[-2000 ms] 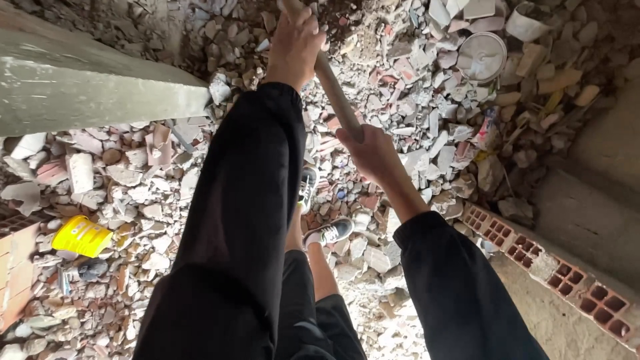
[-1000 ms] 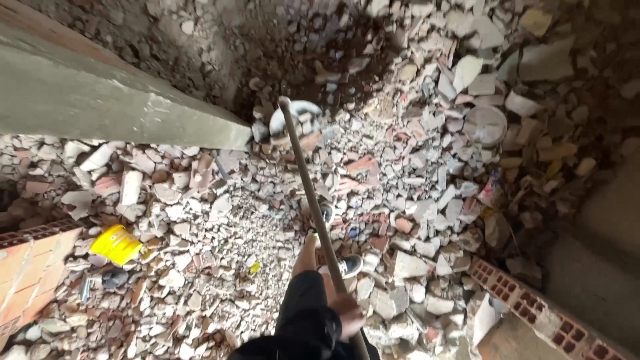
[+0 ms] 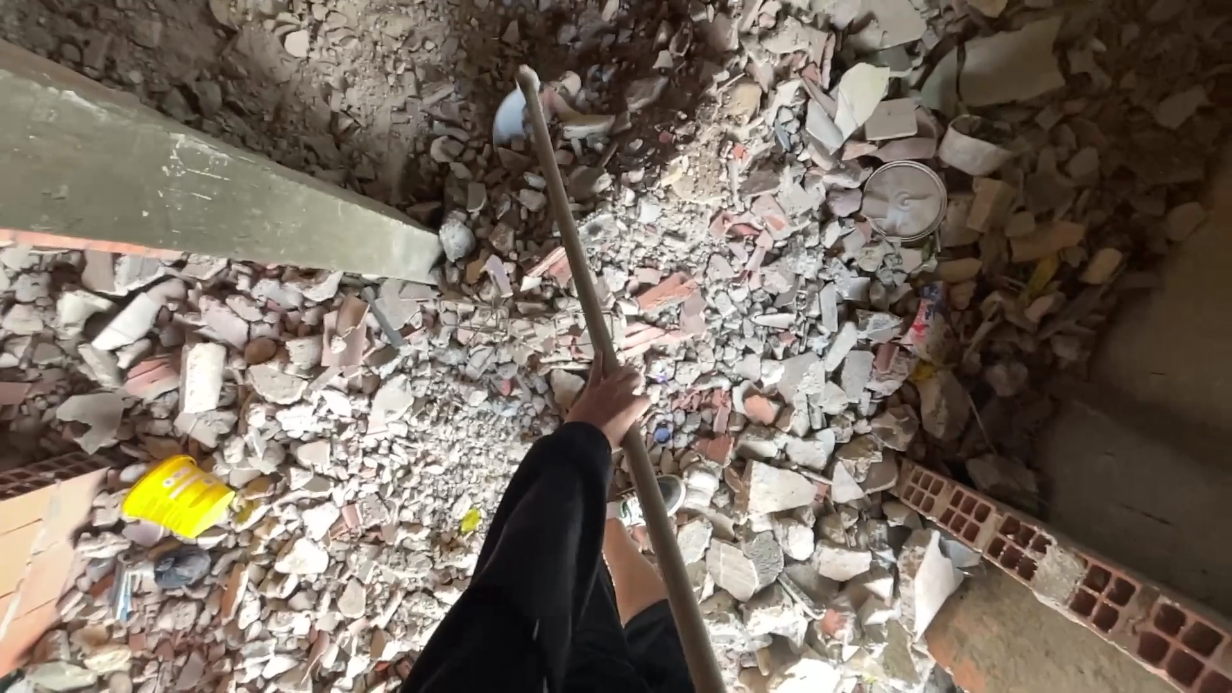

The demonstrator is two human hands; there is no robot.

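Observation:
My left hand [image 3: 611, 399], in a black sleeve, is closed around a long wooden handle [image 3: 576, 245] near the middle of the view. The handle slants from the top, left of centre, down past my leg and out at the bottom edge. Beside its far end lies a pale bluish curved piece [image 3: 510, 117]; whether it is joined to the handle I cannot tell. Broken brick and masonry rubble [image 3: 760, 318] lies beneath the handle and around my feet. One dark shoe [image 3: 664, 496] shows just right of the handle. My right hand is out of view.
A grey concrete beam or post [image 3: 221, 192] juts in from the left. A yellow plastic bucket [image 3: 178, 496] lies on the rubble at left. Hollow bricks [image 3: 1049, 568] form an edge at lower right. A round lid [image 3: 905, 200] lies upper right.
Two seconds ago both hands held the handle; only my left hand shows now. Compared with one second ago, it grips farther from the bottom edge of the view.

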